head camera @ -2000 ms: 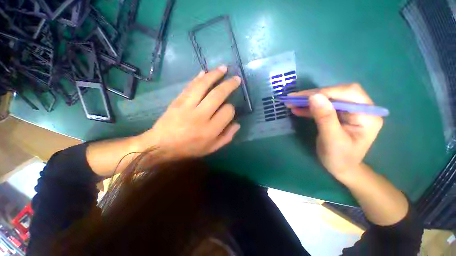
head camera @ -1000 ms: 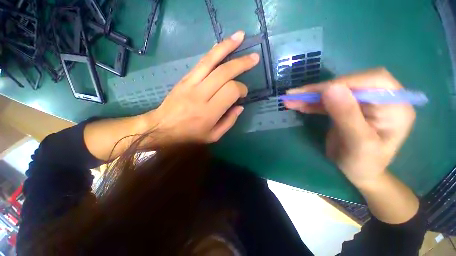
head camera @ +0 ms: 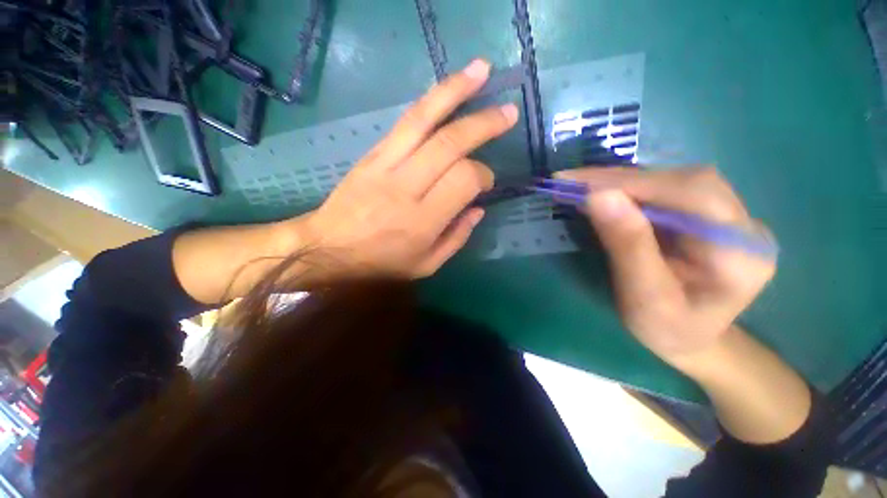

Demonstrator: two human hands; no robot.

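Note:
A thin black plastic frame point(head camera: 533, 122) lies over a clear liner sheet point(head camera: 595, 70), its upper end cut off by the top edge. My left hand point(head camera: 404, 190) lies on the frame's left side, fingers spread, pressing it flat. My right hand point(head camera: 681, 258) holds blue-purple tweezers point(head camera: 671, 222), slightly blurred. Their tip is at the frame's lower right corner; whether they grip a pad is too small to tell. Rows of shiny black adhesive pads point(head camera: 611, 131) show on the liner right of the frame, the lower ones partly hidden by my right fingers.
A tangled heap of black frames point(head camera: 175, 146) lies at the upper left. Pale slot marks point(head camera: 292, 185) show on the liner left of my left hand. Stacked dark pieces point(head camera: 866, 409) are at the lower right. Hair and dark clothing cover the bottom middle.
The frame has moved down and right over the liner with my left hand. My right hand has brought the tweezers from the pad rows to the frame's lower right corner.

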